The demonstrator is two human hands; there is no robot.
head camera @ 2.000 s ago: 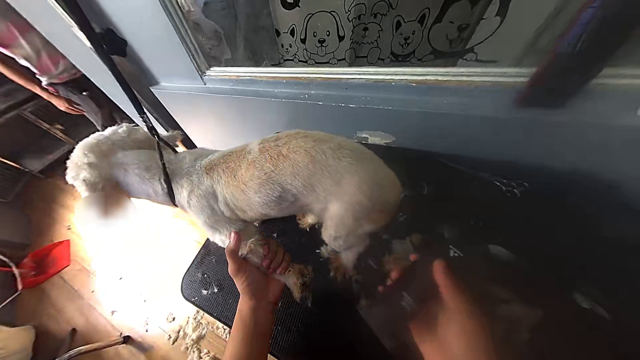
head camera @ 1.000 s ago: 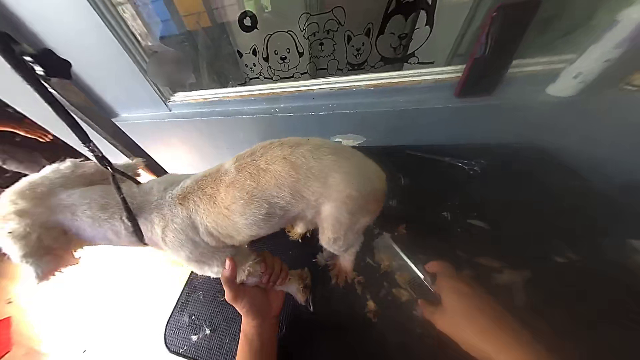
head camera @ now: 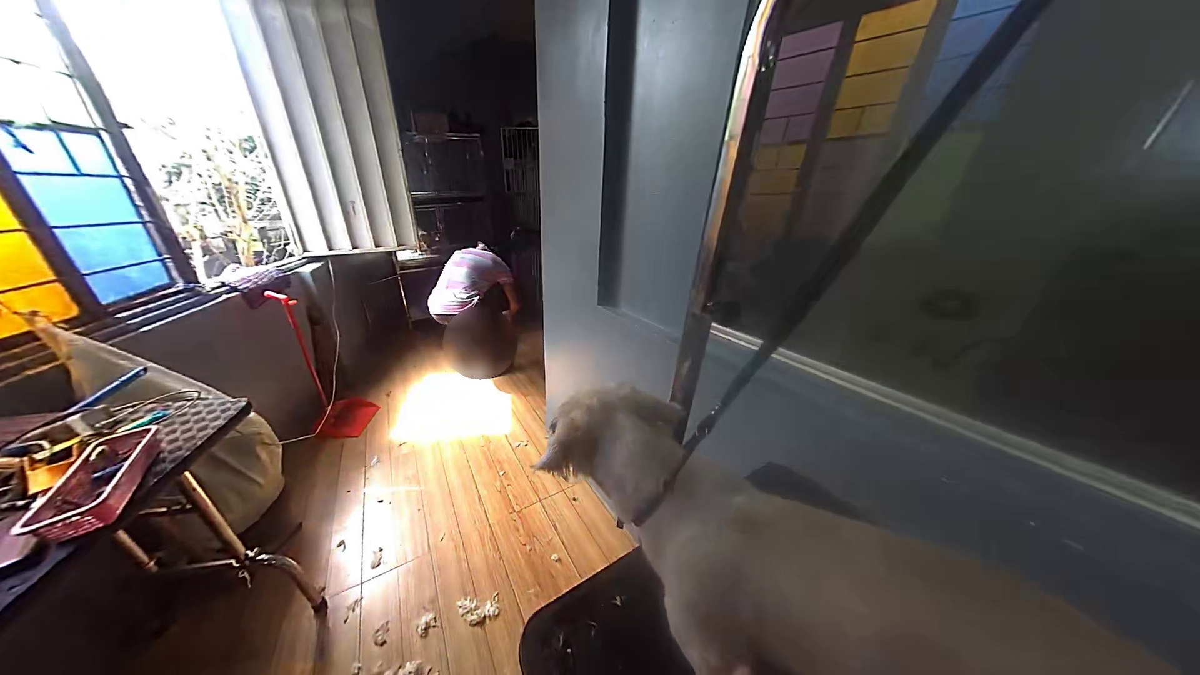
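Observation:
A light-coated dog (head camera: 797, 562) stands on a grooming table with a black ribbed mat (head camera: 586, 623), its head turned toward the room at the left. Around its neck runs a dark grooming loop (head camera: 659, 492), whose strap rises up to the right beside a metal post (head camera: 727, 187). Neither of my hands can be made out; at most a small skin-toned patch shows under the dog at the bottom edge, too little to tell.
A person in a striped top (head camera: 469, 281) bends low near wire cages (head camera: 445, 169). A side table at left holds a red plastic basket (head camera: 94, 487) with tools. A red long-handled dustpan (head camera: 347, 417) and hair clumps (head camera: 478, 609) lie on the wooden floor.
The view has swung far left and up, away from my hands. One second ago my left hand held the dog's leg, and my right held scissors near its hind leg.

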